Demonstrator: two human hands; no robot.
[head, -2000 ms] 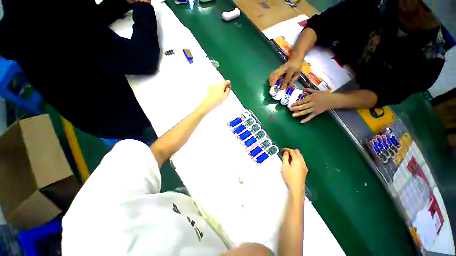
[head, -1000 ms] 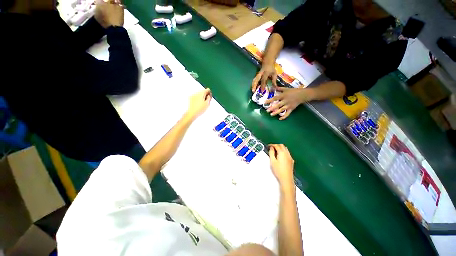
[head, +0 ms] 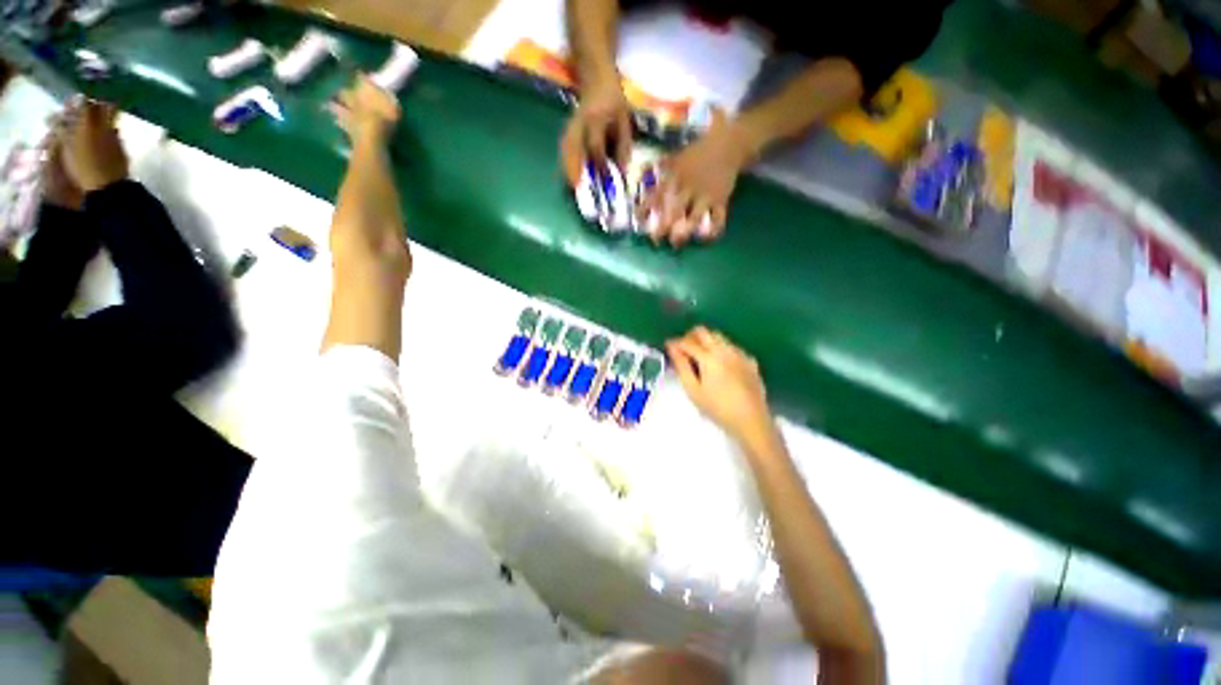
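Note:
Several open units (head: 579, 364) stand side by side in a slanted row on the white bench strip by the belt edge, with green rounded ends towards the belt and blue blocks towards me. My left hand (head: 367, 113) is stretched over the green belt, with its fingers at the near end of a closed white unit (head: 396, 67). It is blurred, and I cannot tell if the fingers grip the unit. My right hand (head: 716, 377) rests at the right end of the row, fingers loosely bent, with nothing seen in it.
More white units (head: 305, 56) and a blue-and-white one (head: 247, 109) lie on the belt (head: 857, 295). Opposite, a person's hands (head: 656, 187) hold units together. A neighbour's hands (head: 89, 145) are at far left. A shiny clear sheet or tray (head: 603, 522) is near my body. A blue bin (head: 1105, 649) is lower right.
My left hand has moved from the bench edge out over the belt to the closed white unit. My right hand stays beside the row. The view has turned.

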